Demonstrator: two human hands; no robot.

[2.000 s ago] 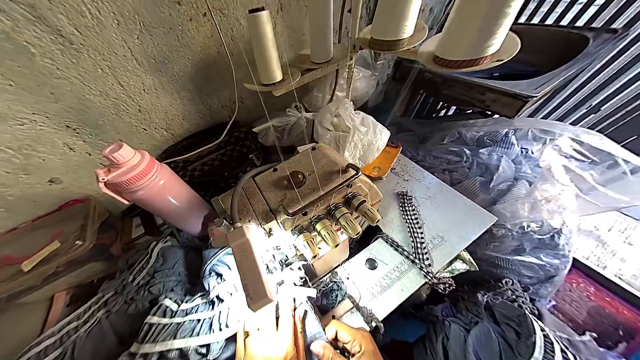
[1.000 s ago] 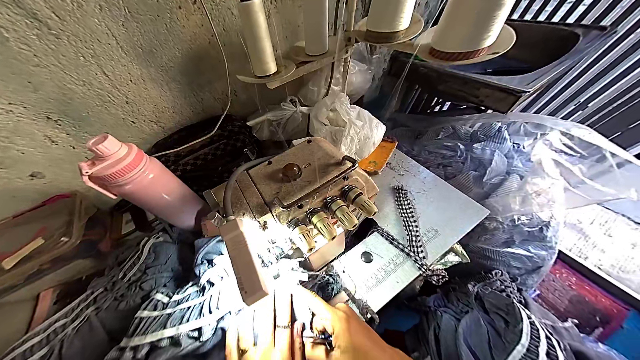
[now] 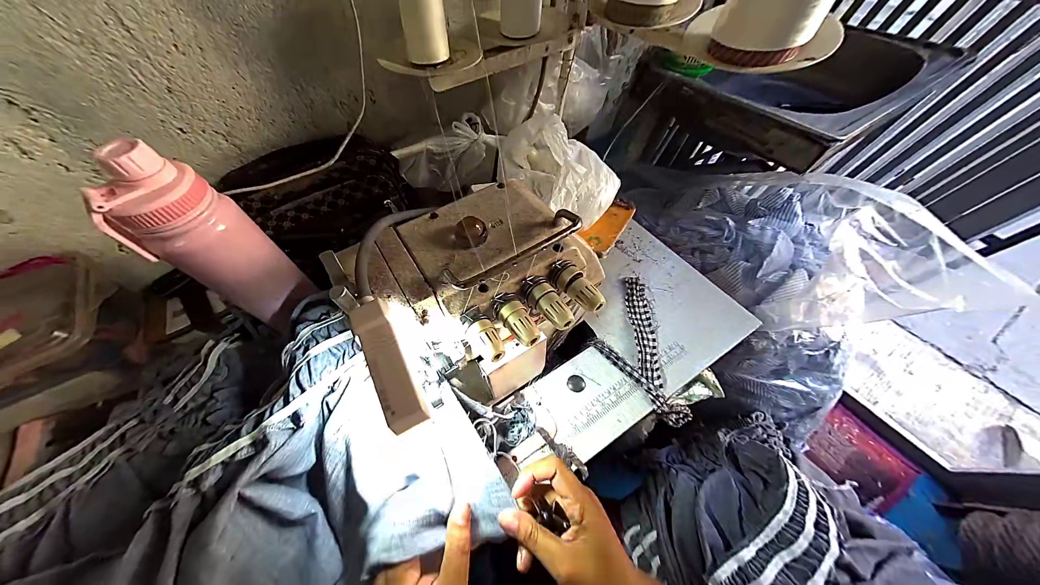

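An overlock sewing machine [image 3: 487,236] with several tension knobs stands in the middle, its lamp brightly lighting the needle area. Gray-blue fabric [image 3: 431,487] lies at and below the needle area, washed out by the light. At the bottom edge my left hand [image 3: 443,552] is partly under this fabric, one finger lying over it. Just right of it, my right hand [image 3: 569,528] has its thumb against the fabric's edge and its fingers curled around a small dark object, probably thread snips.
Gathered dark garments with white stripes [image 3: 756,520] lie at the lower right. A pink bottle [image 3: 211,236] leans at left. Thread cones [image 3: 768,32] stand above. A checkered strip [image 3: 642,333] lies on the metal plate [image 3: 691,301]. Clear plastic bags of fabric [image 3: 764,236] sit at right.
My right hand, spread over the lit fabric a second ago, is now lower and to the right, with its fingers curled. More of the pale fabric shows below the machine.
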